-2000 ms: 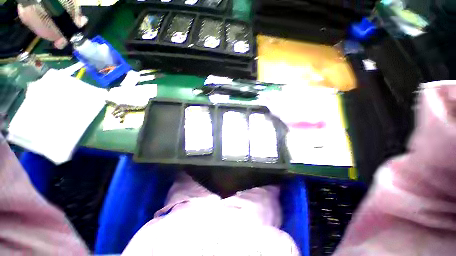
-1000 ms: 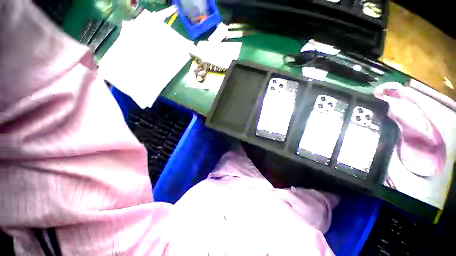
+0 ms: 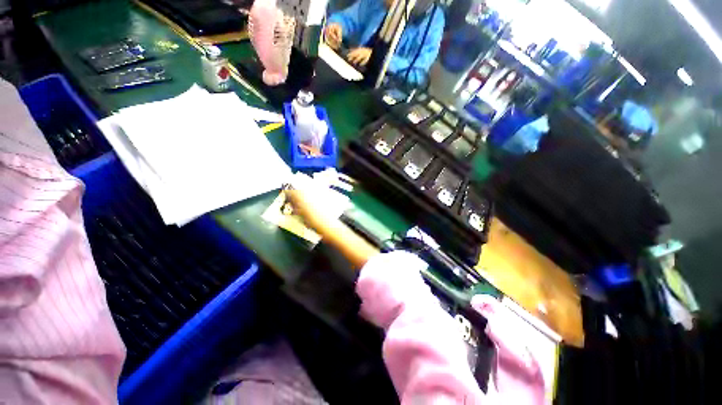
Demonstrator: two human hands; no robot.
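Note:
My right hand (image 3: 317,215) reaches across from the lower right in a pink sleeve. Its fingertips are at a small coiled, chain-like item (image 3: 286,202) on yellowish-white paper (image 3: 290,225). The hand is blurred, so its grip is unclear. My right arm covers most of the near black phone tray; part of a phone with a camera cluster (image 3: 467,328) shows beside the sleeve. My left hand is not visible; only its pink striped sleeve shows at the left edge.
Loose white sheets (image 3: 198,154) lie on the green bench (image 3: 71,24). Beyond are a small blue box (image 3: 312,162), a white bottle (image 3: 214,71) and stacked black phone trays (image 3: 396,162). Blue bins (image 3: 202,304) stand below. Across the bench are a person in blue and a pink striped sleeve (image 3: 271,39).
The view has turned and lifted, showing more of the far bench. My right arm has come in over the near phone tray, with its hand at the coiled item.

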